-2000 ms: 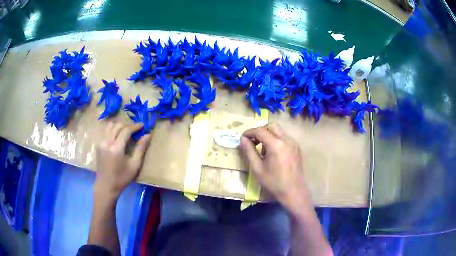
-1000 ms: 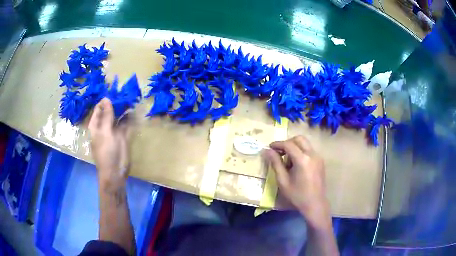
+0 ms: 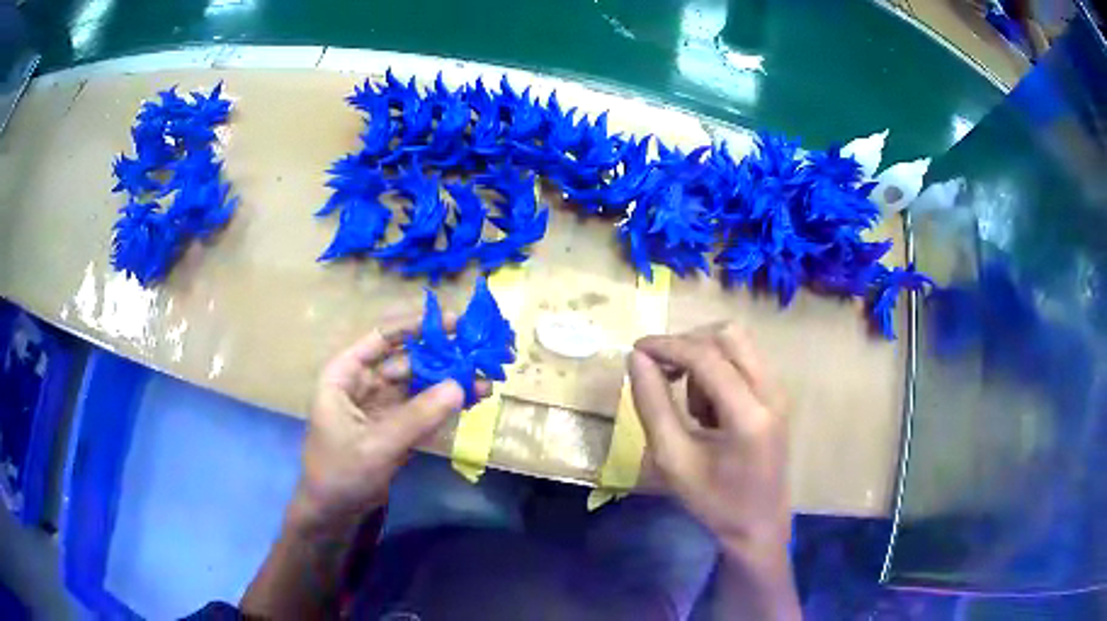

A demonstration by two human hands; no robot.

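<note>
My left hand (image 3: 376, 419) holds a blue spiky hair piece (image 3: 465, 343) with two upright points, left of the work pad, thumb on its lower edge. My right hand (image 3: 716, 419) is at the pad's right side with thumb and index fingertip pinched together; whether a thin applicator stick is between them cannot be made out. The white glue dish (image 3: 567, 335) lies on the stained tan work pad (image 3: 546, 386), between my two hands. Two yellow tape strips (image 3: 623, 446) run down the pad's sides.
Curved hair sections (image 3: 425, 231) lie in rows behind the pad, more (image 3: 170, 182) at far left. A fuller blue heap (image 3: 777, 218) lies behind right, white bottles (image 3: 901, 182) beyond. A clear screen (image 3: 904, 400) stands right, the green belt (image 3: 486, 36) behind, a blue tray (image 3: 194, 485) below left.
My left hand has moved from the left of the bench to beside the pad, bringing the blue piece with it. My right hand has stayed near the dish, still pinched.
</note>
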